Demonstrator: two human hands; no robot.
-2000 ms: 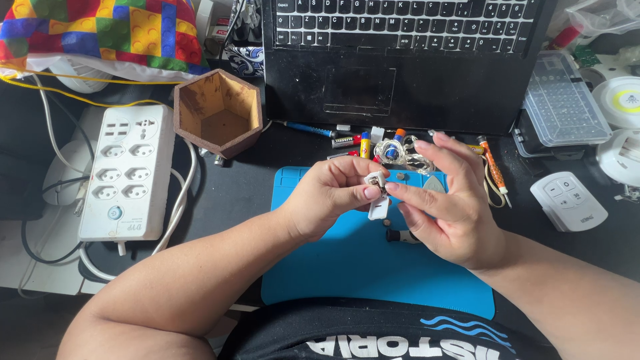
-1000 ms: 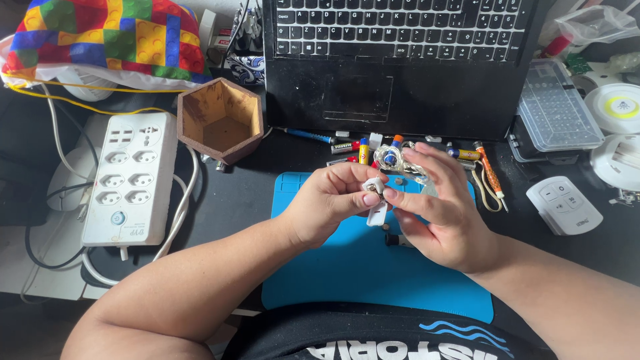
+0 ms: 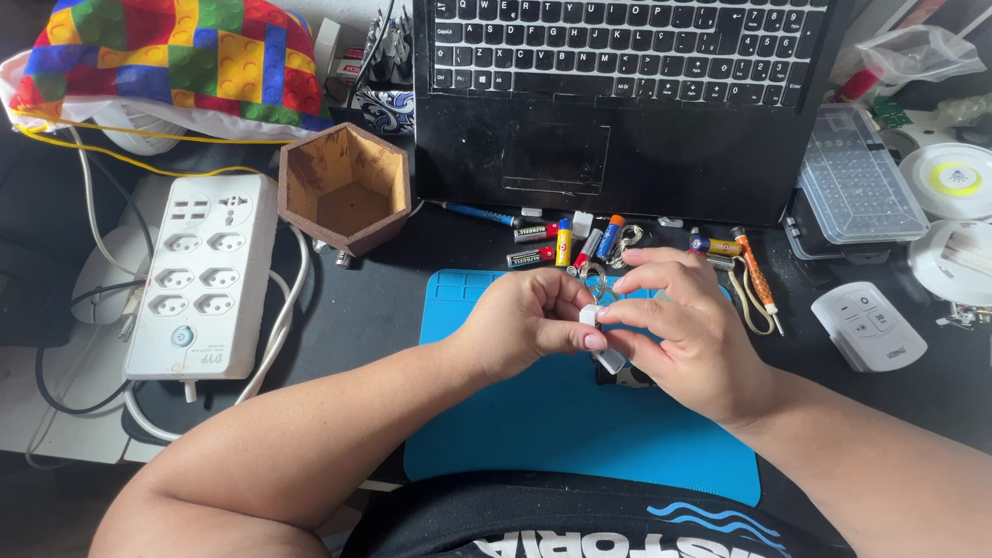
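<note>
Over a blue work mat [image 3: 573, 434], my left hand [image 3: 531, 322] pinches a small white plastic object [image 3: 609, 360] between thumb and fingers. My right hand [image 3: 682, 333] grips the same piece from the other side with its fingertips. A metal ring with a short chain [image 3: 595, 280] shows just above the fingers. What the white object is cannot be told, as the fingers cover much of it. Beneath the hands, a dark patterned object [image 3: 632, 377] lies on the mat, partly hidden by my right hand.
Several batteries [image 3: 564, 242] lie between mat and laptop [image 3: 612, 147]. An orange screwdriver [image 3: 754, 271], a white remote [image 3: 869, 327] and a clear-lidded organizer box [image 3: 864, 174] are at right. Left are a hexagonal wooden pot [image 3: 345, 190], a white power strip [image 3: 203, 279] and cables.
The fingers have shifted around the white object, and it is now turned differently between them. Both hands stay over the mat.
</note>
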